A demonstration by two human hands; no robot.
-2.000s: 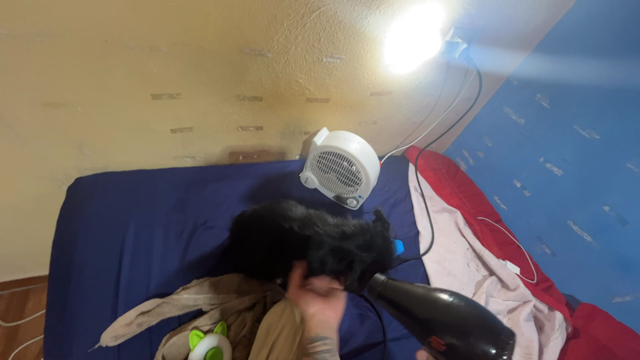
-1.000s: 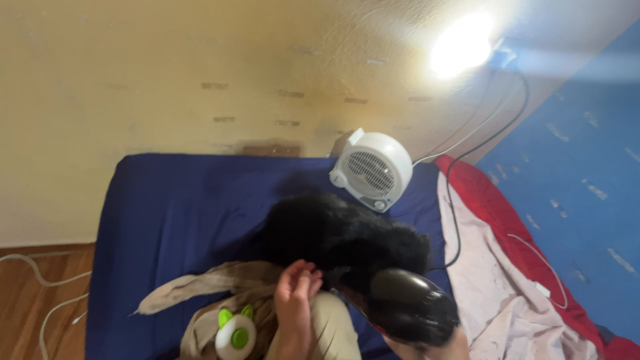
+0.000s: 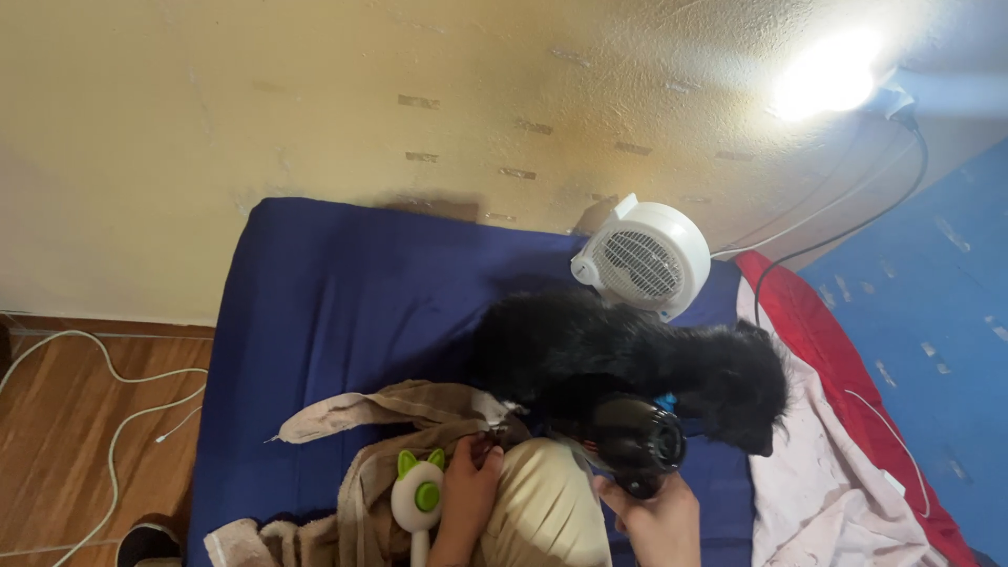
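Observation:
A black furry animal, seemingly a dog [image 3: 583,339], stands on the dark blue bed sheet [image 3: 315,299] with its head to the right. My right hand [image 3: 661,516] grips the handle of a black hair dryer [image 3: 622,437], held just in front of the animal's body. My left hand [image 3: 472,480] is by the animal's rear underside, fingers bent around something small and dark, perhaps a paw; the hold is unclear. Beside my left wrist lies a white pet brush with green ears and button [image 3: 417,496], on a brown towel [image 3: 358,488].
A white fan heater [image 3: 650,256] stands behind the animal near the wall. A lit lamp [image 3: 827,75] and a dark cable hang at upper right. Pink cloth [image 3: 811,472] and red cloth [image 3: 795,307] lie on the right. White cables [image 3: 114,441] run over the wooden floor.
The hair dryer has turned, its rear now toward the right. The animal's head shows more clearly at the right. My left hand has moved down from the animal's side. The view has shifted left.

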